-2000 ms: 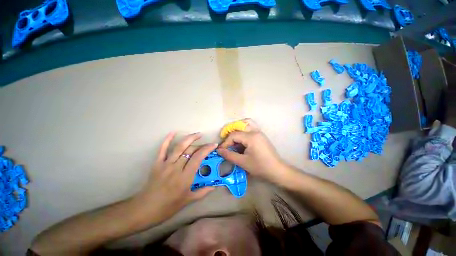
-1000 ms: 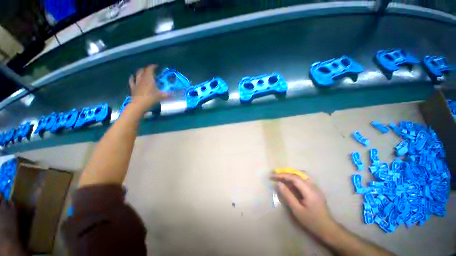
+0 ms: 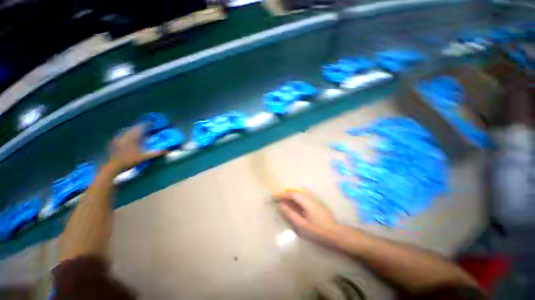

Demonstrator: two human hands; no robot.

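The picture is blurred. My left hand is over the green conveyor belt at left, its thumb and fingers around the left end of a blue controller shell. Another blue shell part shows just behind that one. My right hand is low over the tan cardboard sheet, near the middle, fingers curled together. A yellow band shows at a fingertip. Blur hides whether the fingers hold anything.
More blue shells sit spaced along the belt on both sides. A large pile of small blue parts lies right of my right hand. Behind it stands a brown carton with blue pieces. A neighbour's grey sleeve is at the right edge.
The view has swung to the right. My left hand was on the cardboard with a shell, then reached onto the belt. My right hand left that shell and stays over the cardboard.
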